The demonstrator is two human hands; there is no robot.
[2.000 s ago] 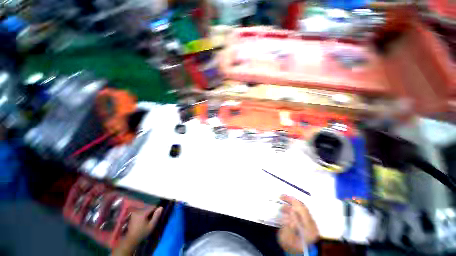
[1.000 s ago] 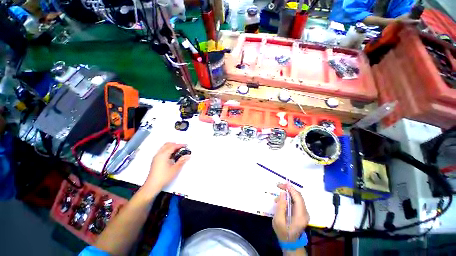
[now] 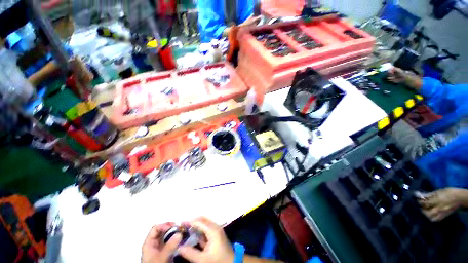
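Observation:
My left hand (image 3: 160,243) and my right hand (image 3: 209,241) are together at the front of the white mat (image 3: 123,215). Both hold a small round device unit (image 3: 177,237), dark with a silvery rim; the fingers cover much of it. A thin dark pair of tweezers (image 3: 214,186) lies on the mat beyond the hands. Several silver-dark circuit assemblies (image 3: 167,168) stand in a row before the red parts tray (image 3: 172,149). A small dark cover (image 3: 91,206) lies at the mat's left.
Round parts tub (image 3: 225,142) and blue soldering station (image 3: 261,146) stand behind the mat. A black fan (image 3: 313,97) sits on a white box. At right, another person's hand (image 3: 442,204) is over a black pocket tray (image 3: 382,190). Orange multimeter (image 3: 16,226) is at far left.
The view has swung right. My left hand has brought the round unit across to my right hand, and both now hold it. The slim tool seen in my right hand earlier is no longer discernible.

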